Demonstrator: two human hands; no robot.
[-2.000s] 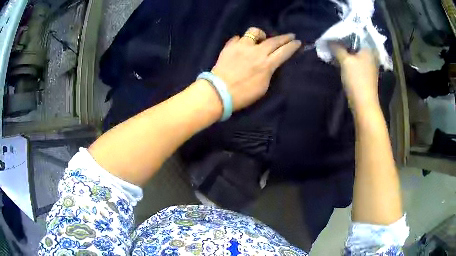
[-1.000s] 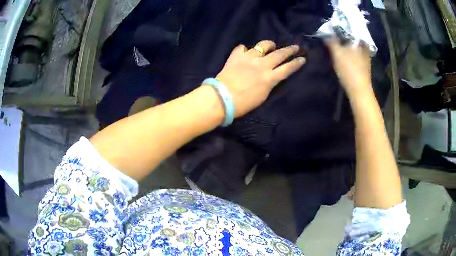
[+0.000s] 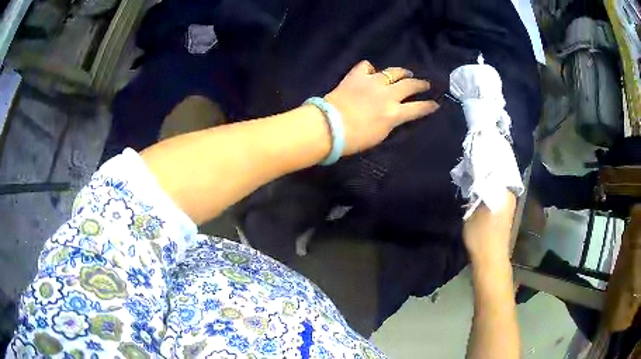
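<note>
The dark garment is spread in front of me. My left hand, with a ring and a pale bracelet at the wrist, lies palm down on it, fingers a little apart. My right hand is at the garment's right part, its fingers mostly hidden under the frayed lower end of a white rag. The rag is bunched, wrapped round its middle, and points away from me. A thin dark tip shows by its upper left side; I cannot tell what it is.
A small grey patch is on the garment's upper left. A metal frame bar stands at the left. A dark rounded machine part and a brown piece are at the right. Grey floor shows below.
My right hand has come down towards me, and the rag now shows at full length beyond it. My left hand has shifted slightly right. The view has turned and shows more floor below.
</note>
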